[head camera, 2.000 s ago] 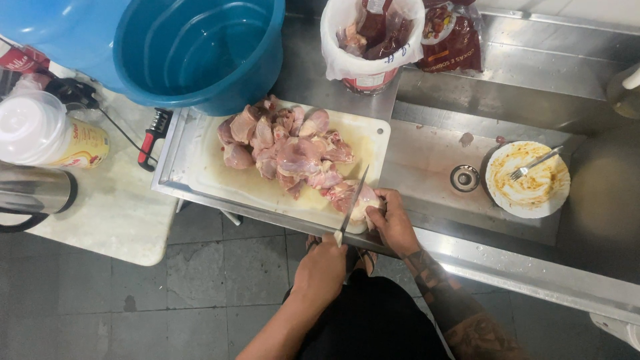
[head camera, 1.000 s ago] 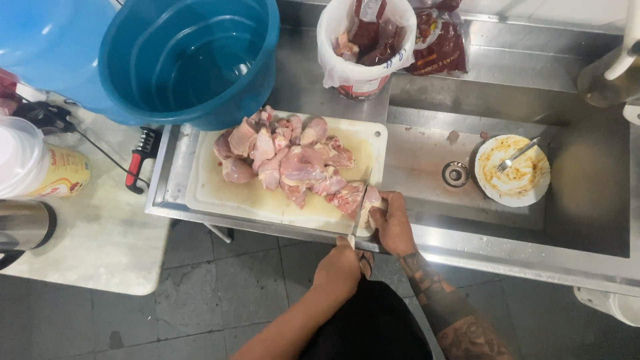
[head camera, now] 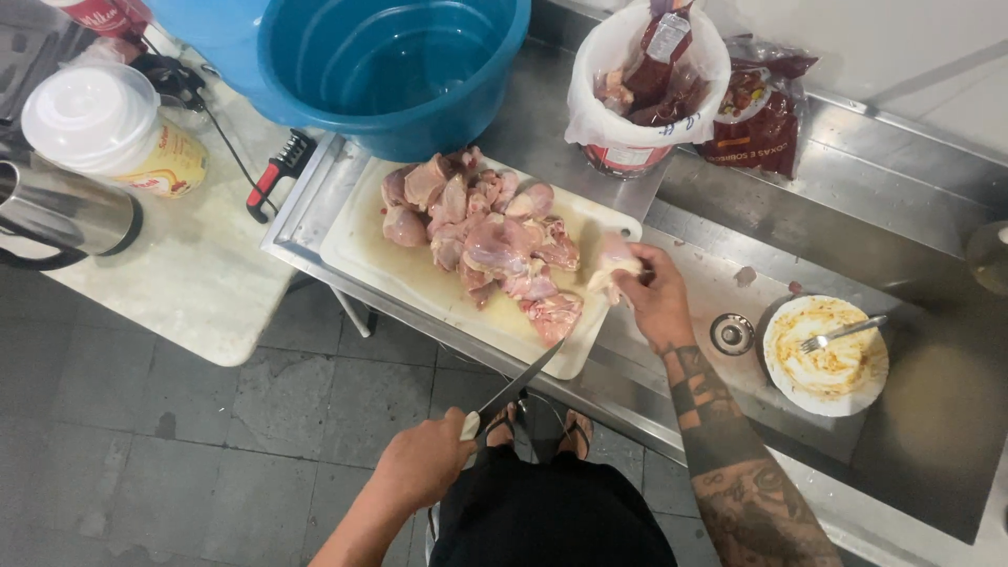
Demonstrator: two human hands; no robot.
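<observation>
My left hand (head camera: 429, 461) is closed around the pale handle of a kitchen knife (head camera: 524, 378), whose tip points at the front edge of the white cutting board (head camera: 583, 350). My right hand (head camera: 657, 295) pinches a pale piece of raw chicken (head camera: 613, 266) just above the board's right end. A heap of raw chicken pieces (head camera: 496, 244) covers the middle of the board, in thin cloudy liquid. One cut piece (head camera: 554, 316) lies at the heap's front corner, close to the knife tip.
Behind the board stand a blue plastic basin (head camera: 394, 134) and a lined white bucket (head camera: 646, 130), with a plastic meat bag (head camera: 756, 126) beside it. A soiled plate (head camera: 827, 394) with a fork (head camera: 843, 334) sits in the sink. A red-handled knife sharpener (head camera: 272, 181) lies left.
The knife has moved away from the chicken toward me. My right hand has lifted a piece off the board and moved it to the right, apart from the heap.
</observation>
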